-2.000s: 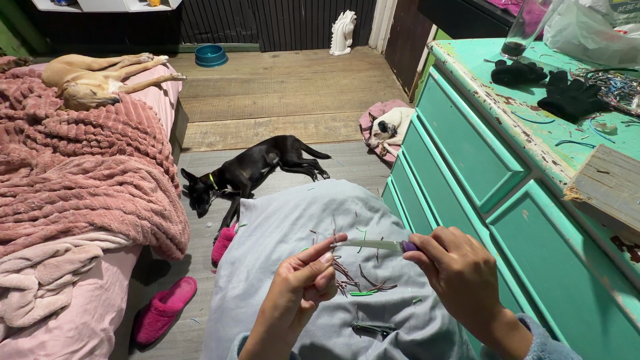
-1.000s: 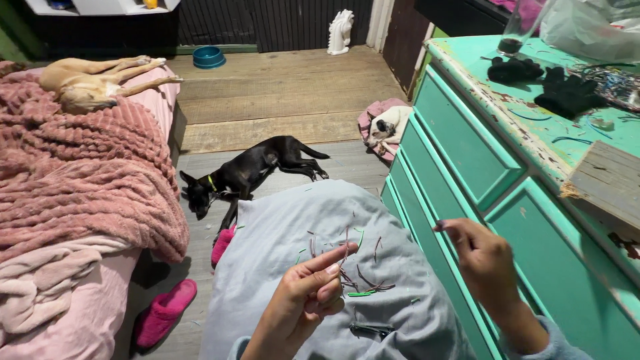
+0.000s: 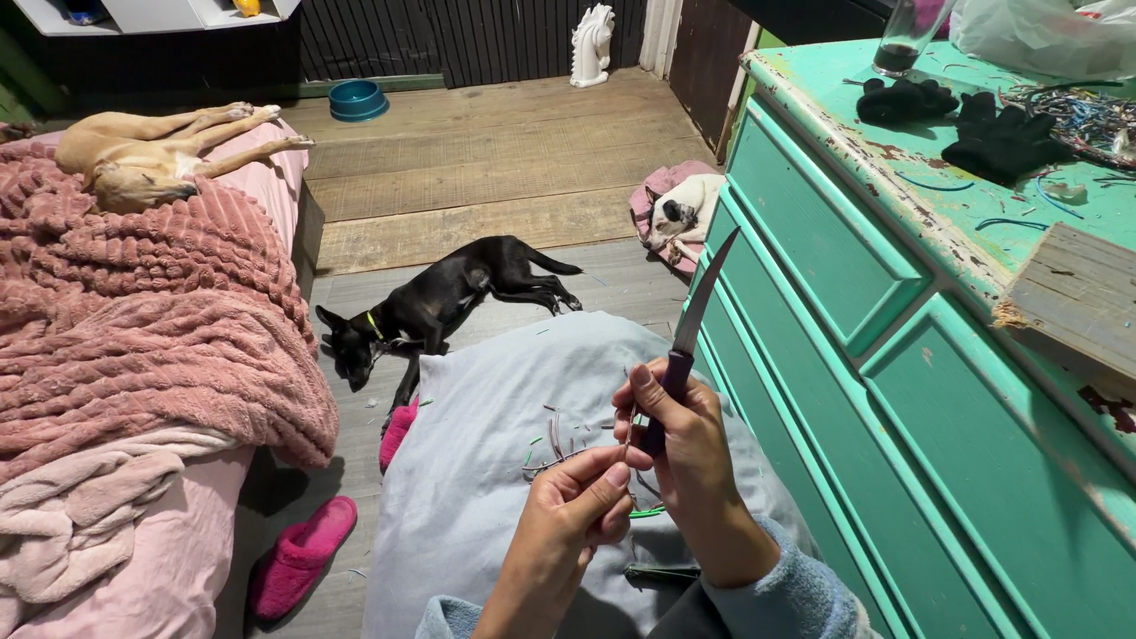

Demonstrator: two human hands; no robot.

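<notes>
My right hand (image 3: 679, 426) is closed around the dark purple handle of a knife (image 3: 701, 306), whose blade points up and away. Between the fingertips of my left hand (image 3: 590, 493) is one end of a thin wire strand (image 3: 631, 424); its upper part touches the fingers of my right hand. Under both hands a pale grey-blue cloth (image 3: 479, 461) covers my lap. Short brown wire pieces (image 3: 555, 439) and green insulation bits (image 3: 648, 512) lie scattered on it. A dark tool (image 3: 661, 575), partly hidden by my right wrist, rests nearer to me.
A turquoise dresser (image 3: 799, 293) at right bears black gloves (image 3: 1003, 138), a wire tangle (image 3: 1083, 120), a glass (image 3: 898, 44) and a wooden board (image 3: 1083, 288). A black dog (image 3: 453, 288) lies on the floor, a tan dog (image 3: 142, 164) on the bed, a white dog (image 3: 688, 213) beside the dresser.
Two seconds ago the knife lay level between my hands. My right hand has since moved left to meet my left hand, and the knife now points upward.
</notes>
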